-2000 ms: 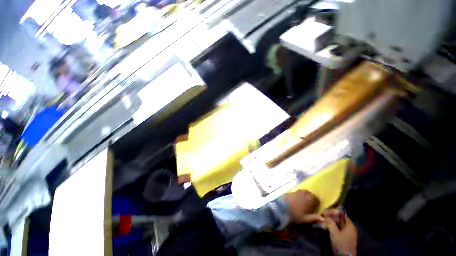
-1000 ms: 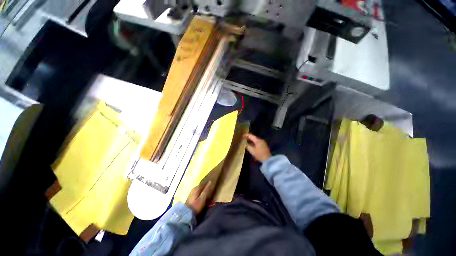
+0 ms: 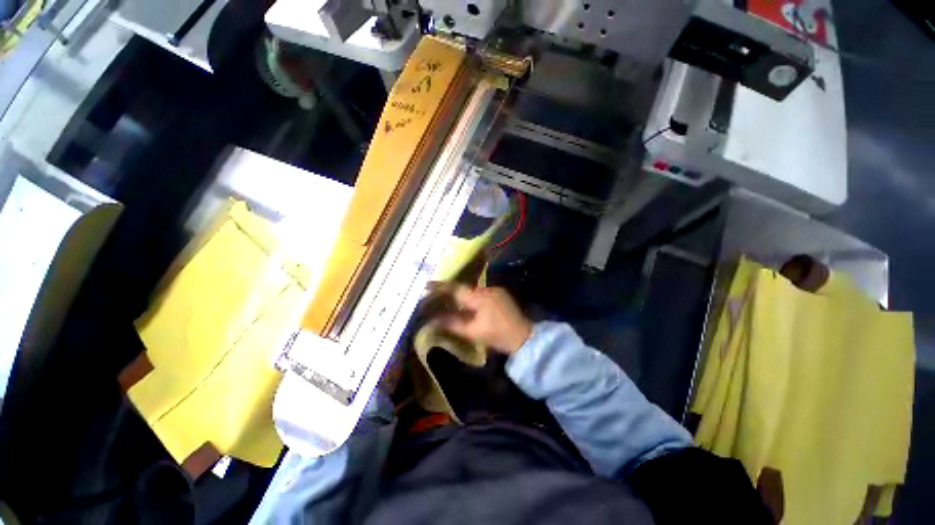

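A yellow panel (image 3: pixel 459 344) hangs beside the right edge of the long white arm (image 3: pixel 310 418), bent and curled over the lap. My right hand (image 3: pixel 490 316) is at its upper part with fingers closed on it, slightly blurred. My left hand is hidden beneath or behind the arm; only its light blue sleeve (image 3: pixel 326 474) shows. The orange-tan template (image 3: pixel 395 154) with dark handwriting lies along the arm, with a slotted metal frame and a pale end block (image 3: pixel 323 364) at the near end.
Yellow panels with brown parts (image 3: pixel 210 349) lie on a white board at left. More yellow panels (image 3: pixel 820 379) drape over a pale ledge (image 3: pixel 866 272) at right. Machine housing (image 3: pixel 605 36) stands ahead. Metal frame bars and a red wire lie between the arm and right table (image 3: pixel 800 144).
The panel, spread open between both hands a second ago, is now bunched and curled. My right hand has moved left towards the arm. My left hand has gone out of sight.
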